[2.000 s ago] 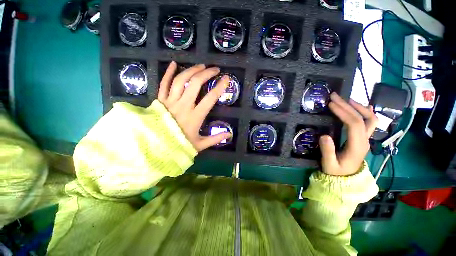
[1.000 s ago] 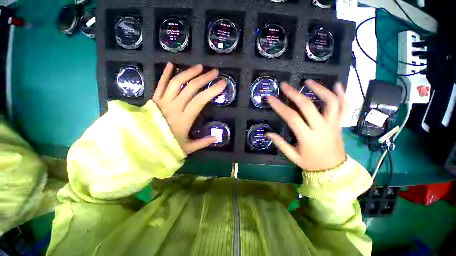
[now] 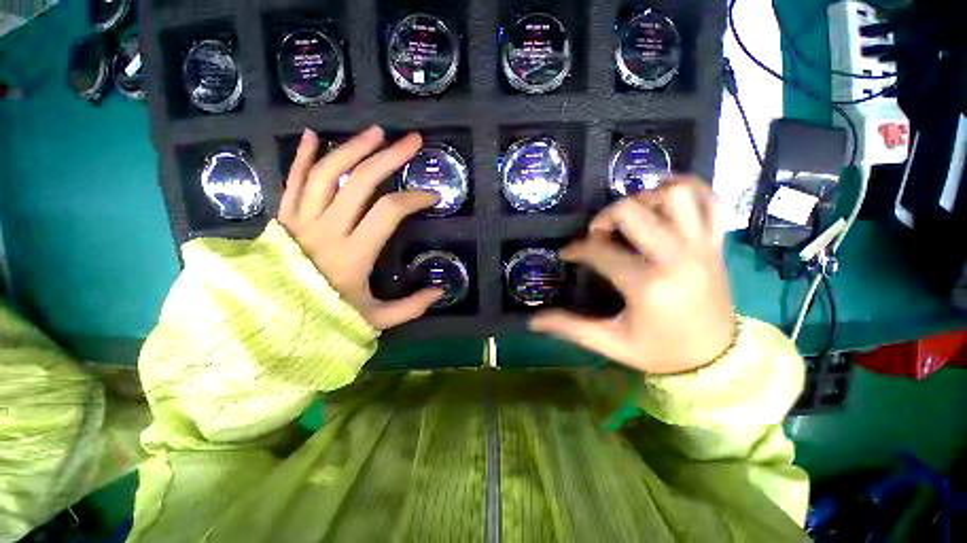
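A black foam tray (image 3: pixel 482 119) holds round smartwatch units in square pockets, faces up. Most faces show small text, and one in the far row has a small white square (image 3: pixel 422 55). My left hand (image 3: pixel 345 228) is spread over the left middle of the tray. Its fingertips rest at a lit middle-row unit (image 3: pixel 436 178), its thumb at a near-row unit (image 3: pixel 438 278). My right hand (image 3: pixel 670 278), slightly blurred, has bent fingers and its thumb apart, beside another near-row unit (image 3: pixel 534 278). It hides the pocket under it. Neither hand holds a unit.
Loose dark round units (image 3: pixel 93 66) lie beyond the tray's far left corner. At right are a white paper sheet (image 3: pixel 748 101), a black power adapter (image 3: pixel 797 182), a white power strip (image 3: pixel 875 80) and cables. Another person's yellow-green sleeve (image 3: pixel 48 424) shows at left.
My right hand has moved left from the tray's right edge to the near-row units, its fingers now more bent. The near-row unit at my left thumb no longer shows a white square.
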